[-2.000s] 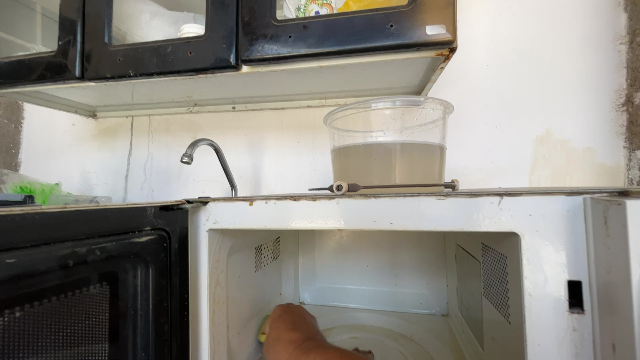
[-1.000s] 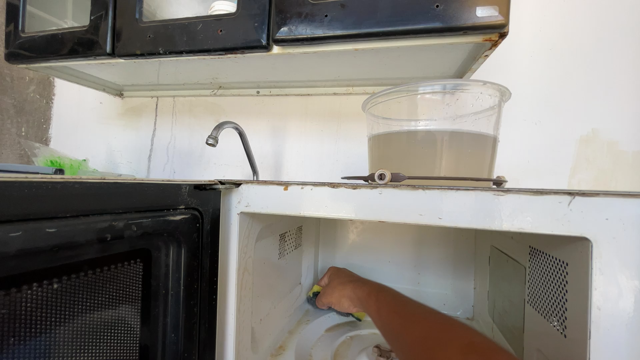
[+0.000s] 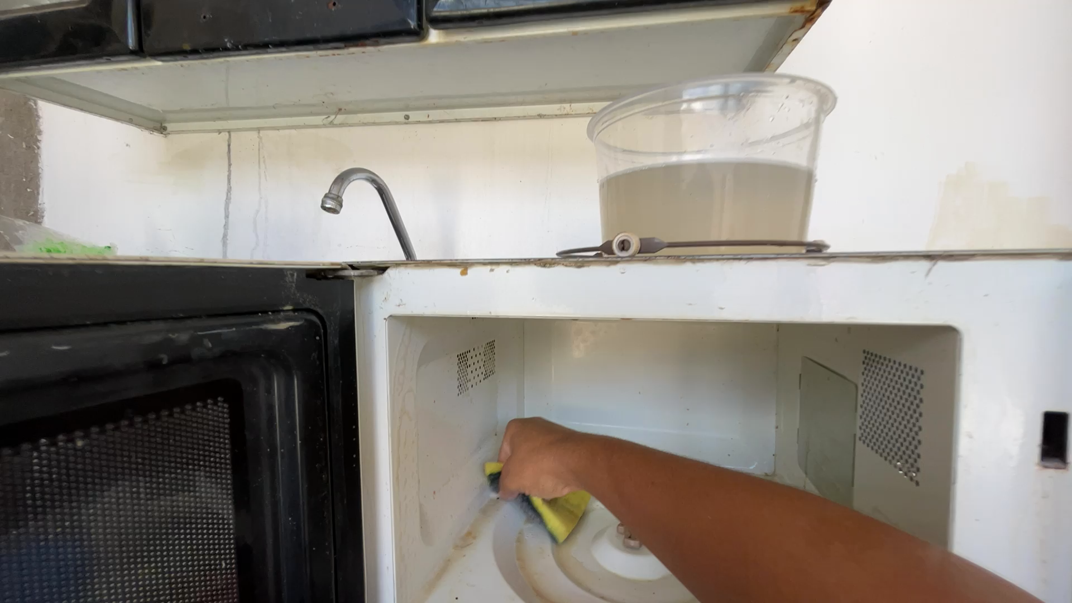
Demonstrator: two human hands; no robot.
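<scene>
My right hand [image 3: 540, 459] reaches into a white microwave oven [image 3: 670, 289] from the lower right and grips a yellow sponge with a dark green scouring side [image 3: 563, 512]. The sponge touches the oven floor near the left wall, beside the round recess with the turntable coupling [image 3: 630, 536]. Brownish stains mark the floor along that wall. My left hand is out of view. The black microwave door [image 3: 285, 368] stands open at the left.
On top of the microwave stands a clear plastic tub [image 3: 708, 201] of cloudy water, with a turntable roller ring [image 3: 712, 245] before it. A metal faucet [image 3: 368, 188] rises behind. A wall cabinet [image 3: 377, 79] hangs above. Green material in a clear bag [image 3: 67, 246] lies at far left.
The hand with the sponge has come forward along the left side of the oven floor since the frame one second ago. More of the sponge shows now. The view has shifted.
</scene>
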